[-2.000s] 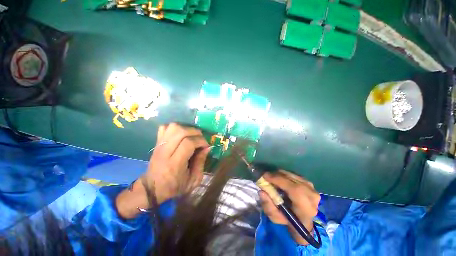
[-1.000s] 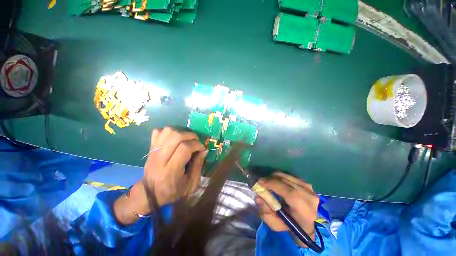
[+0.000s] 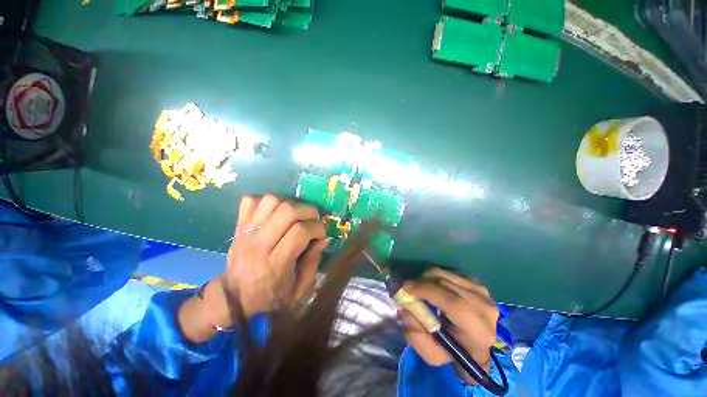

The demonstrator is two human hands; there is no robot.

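A green circuit board panel [image 3: 372, 203] lies in front of me, with small orange flex pieces [image 3: 335, 225] on its middle and lower left part; glare whitens its top. My left hand [image 3: 273, 246] is at its lower left edge, fingertips pinched, with a thin silvery wire [image 3: 246, 232] across the fingers. My right hand [image 3: 453, 316] holds a soldering iron [image 3: 419, 310] by its tan grip, its thin tip pointing at the panel's lower edge. Hair hides part of that edge; I cannot tell whether the tip touches. A heap of orange flex pieces [image 3: 190, 151] lies left.
Overlapping boards with orange strips [image 3: 263, 12] lie at the far left, green boards [image 3: 531, 56] at the far right. A white stained cup [image 3: 612, 159] stands right, beside a black box [image 3: 682, 170] with a red light. A black fan [image 3: 35, 106] stands left. Blue sleeves show at both sides.
The view has shifted slightly back and forth. The iron's tip sits slightly lower and further from the orange pieces than two seconds ago. Both hands keep nearly the same pose.
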